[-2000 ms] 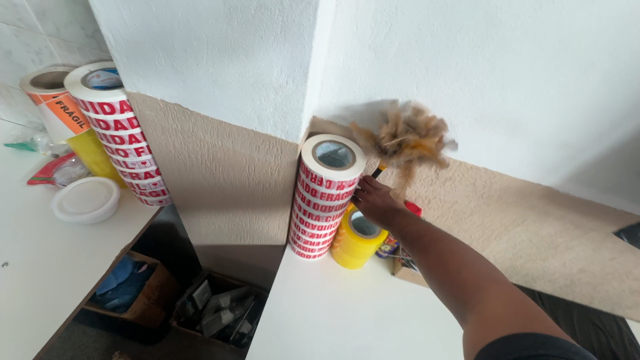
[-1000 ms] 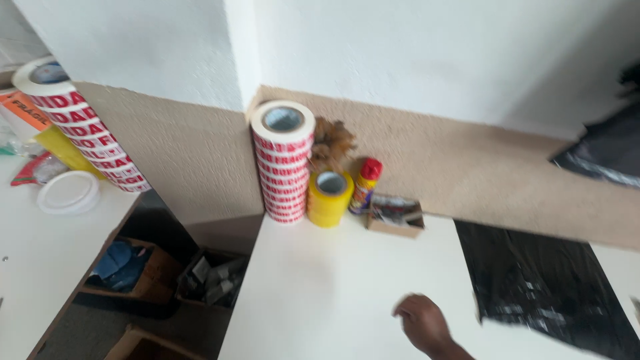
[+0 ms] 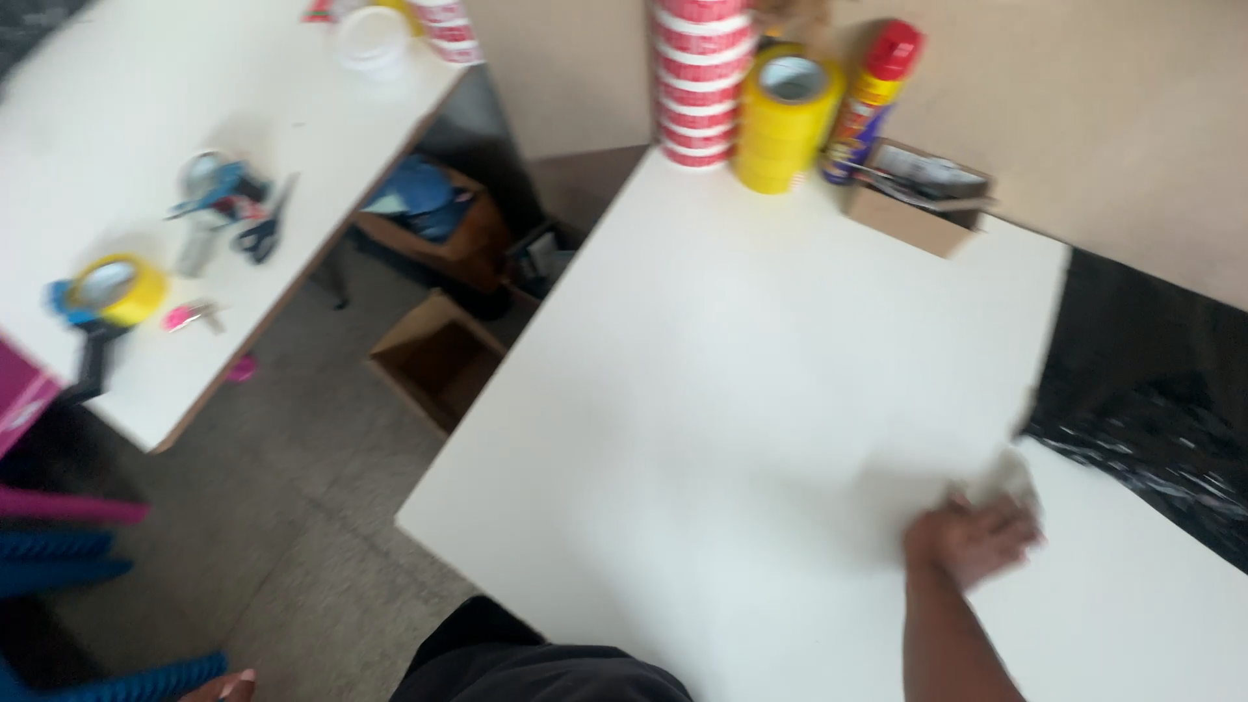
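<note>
My right hand (image 3: 975, 536) is over the white tabletop (image 3: 741, 390) at the lower right, its fingers closed around a pale, crumpled cloth or paper (image 3: 1009, 478) that is blurred. Only some fingers of my left hand (image 3: 234, 685) show at the bottom left edge, beside a blue plastic piece (image 3: 146, 678); whether they hold anything cannot be seen. Along the wall stand a stack of red and white printed tape rolls (image 3: 704, 88), a stack of yellow tape rolls (image 3: 785, 122), a spray can with a red cap (image 3: 873, 97) and a small cardboard box (image 3: 912, 214) of small items.
Black plastic sheeting (image 3: 1150, 390) covers the table's right part. Another white table (image 3: 88, 185) at left holds a tape dispenser with yellow tape (image 3: 122, 290), scissors (image 3: 261, 234), keys (image 3: 190, 315) and a white lid (image 3: 372, 39). Cardboard boxes (image 3: 439, 361) stand on the floor between the tables.
My right hand was at the feather duster behind the tape rolls, then came away over the table; now it is farther right, holding the pale thing. The view has tilted down.
</note>
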